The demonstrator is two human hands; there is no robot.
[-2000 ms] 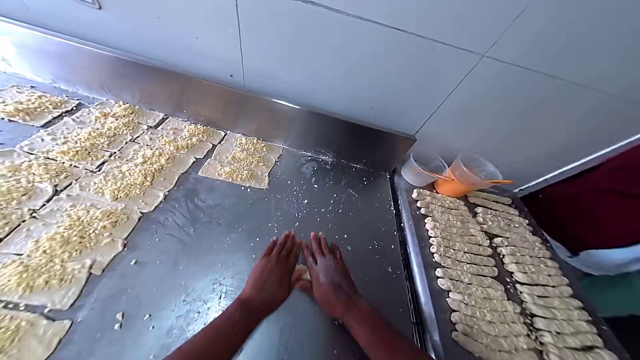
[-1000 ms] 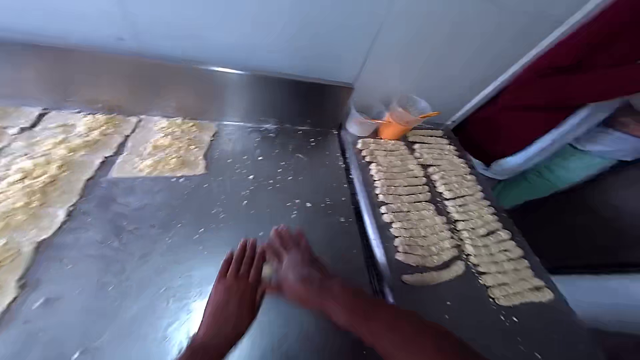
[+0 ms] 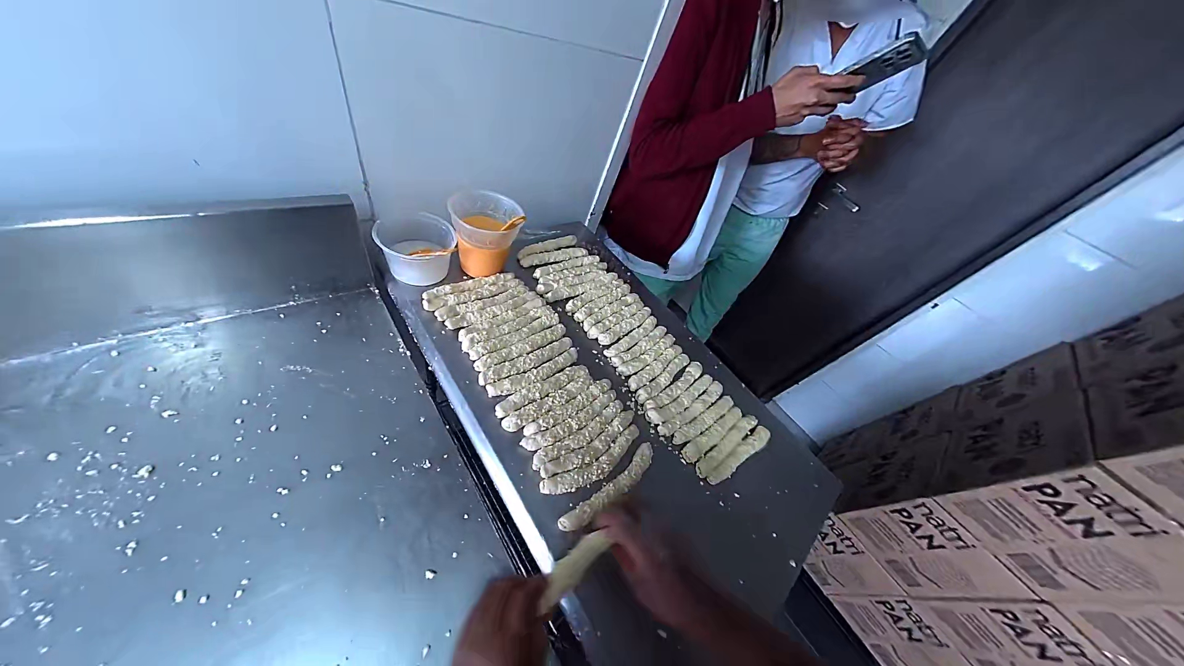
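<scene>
A rolled dough stick (image 3: 578, 566) is held between my two hands over the near left edge of the dark metal tray (image 3: 731, 546). My left hand (image 3: 504, 615) grips its lower end and my right hand (image 3: 638, 560) its upper end; both are blurred. Just beyond my right hand, a single crumb-coated dough stick (image 3: 610, 487) lies slanted on the tray. Two long rows of coated dough sticks (image 3: 523, 356) fill the tray behind it. At the tray's far end stand a plastic tub of whitish contents (image 3: 416, 264) and a plastic cup of orange liquid (image 3: 483, 250).
A steel worktable (image 3: 277, 481) scattered with crumbs spans the left, with a raised steel backsplash (image 3: 185, 268) behind. Two people stand beyond the tray, one in a maroon sleeve (image 3: 712, 139) holding a phone (image 3: 888, 60). Stacked cardboard boxes (image 3: 999, 546) are at the right.
The view has swung to the right. My hands, earlier pressed low over the worktable, have moved right to the tray and now hold a dough stick between them.
</scene>
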